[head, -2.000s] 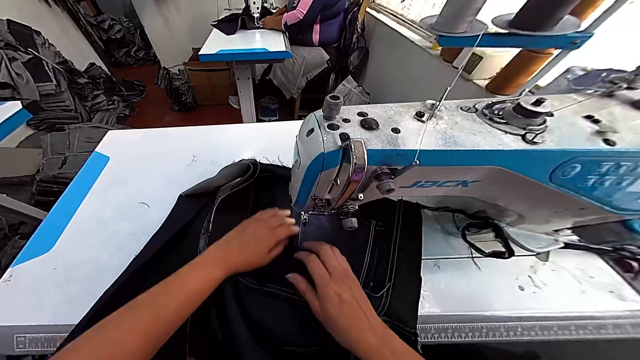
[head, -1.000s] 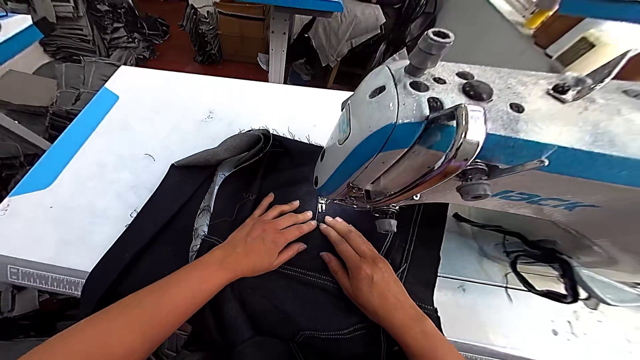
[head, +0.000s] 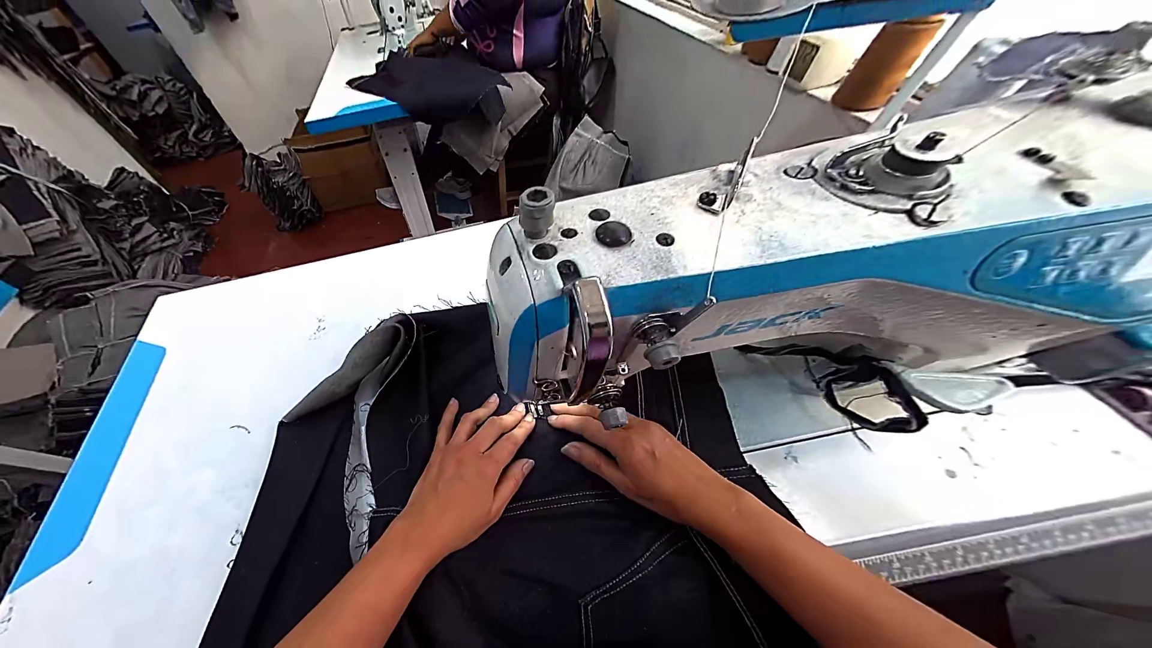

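A dark denim garment [head: 540, 549] with pale topstitching lies spread on the white sewing table [head: 216, 378], under the head of a Jack industrial sewing machine [head: 531, 297]. Its left side is folded over, showing a grey underside. My left hand [head: 468, 477] rests flat on the denim, fingers apart, its fingertips just left of the presser foot [head: 538, 409]. On the right of the foot, my right hand [head: 639, 459] lies on the cloth with its index finger beside the foot. The needle is too small to make out.
Thread runs up from the machine toward a blue spool stand [head: 864, 20]. A black strap loop [head: 873, 396] lies beneath the machine arm. A metal ruler [head: 1008, 540] lines the front edge. Behind, a person [head: 513, 31] sits at another table; piles of dark cloth [head: 108, 225] lie at left.
Since two seconds ago, my left hand has shifted on the denim, with its fingers now more spread beside the presser foot. The view moved in close, then back out.
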